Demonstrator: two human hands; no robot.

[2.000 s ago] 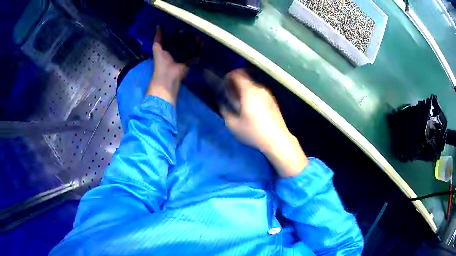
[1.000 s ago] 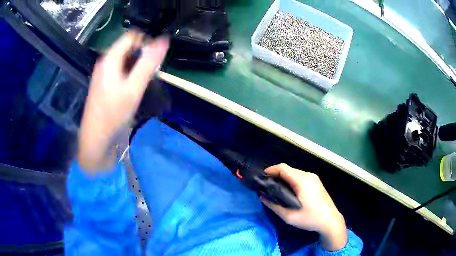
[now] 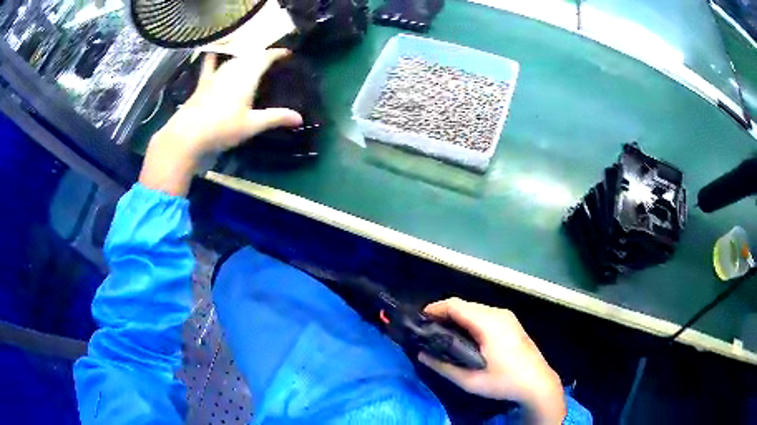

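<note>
My left hand (image 3: 217, 112) is at the bench's left end, thumb and fingers spread over dark plastic housings (image 3: 286, 145). The thumb lies across the dark surface; whether the hand grips a housing or only touches it cannot be told. My right hand (image 3: 490, 357) is closed around a dark elongated hand tool (image 3: 440, 339) with a small red part, over my lap below the bench edge. The tool's far end points up and left and fades into the dark.
A translucent tray (image 3: 423, 149) of small metallic pieces stands mid-bench. Piled black housings (image 3: 631, 216), a black cylindrical tool (image 3: 730, 186) and a clear cup with yellow contents (image 3: 731, 254) are at right. A round fan (image 3: 195, 18) is top left. The cream bench edge (image 3: 398, 241) runs between lap and bench.
My left hand has moved from the dark area over my lap to the housings on the bench. My right hand has lowered and still holds the tool. The view has shifted left, showing the fan.
</note>
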